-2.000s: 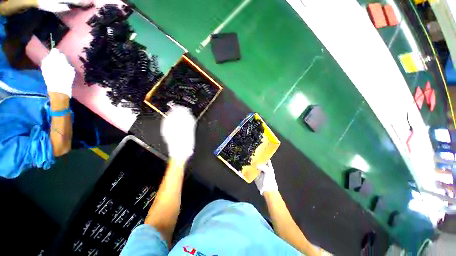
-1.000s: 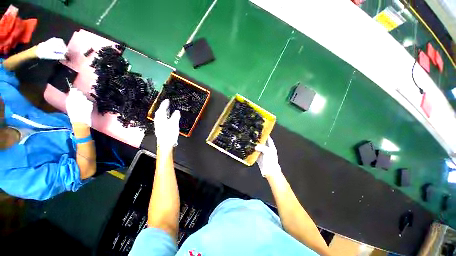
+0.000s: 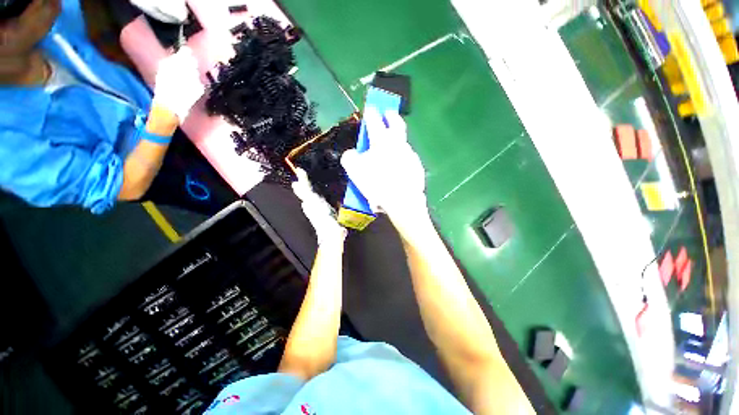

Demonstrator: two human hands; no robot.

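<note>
The yellow-edged bin [image 3: 356, 217] is tipped up on its side over the orange-edged bin [image 3: 306, 147], its blue side showing. My right hand [image 3: 385, 166], in a white glove, grips the tipped bin. My left hand [image 3: 320, 212], gloved, lies along the near edge of the orange-edged bin; its fingertips are partly hidden, so its hold is unclear. Black parts [image 3: 328, 166] show in the orange-edged bin. The inside of the tipped bin is hidden.
A heap of black parts [image 3: 263, 97] lies on the pink mat [image 3: 212, 144]. A seated person in blue works at the left. A black crate [image 3: 243, 219] with rows of boards stands at lower left. Black square units [image 3: 493, 228] lie on the green belt [image 3: 454, 146].
The yellow-edged bin has moved left and been tipped over the orange-edged bin. My left hand has moved from inside the orange-edged bin to its near edge.
</note>
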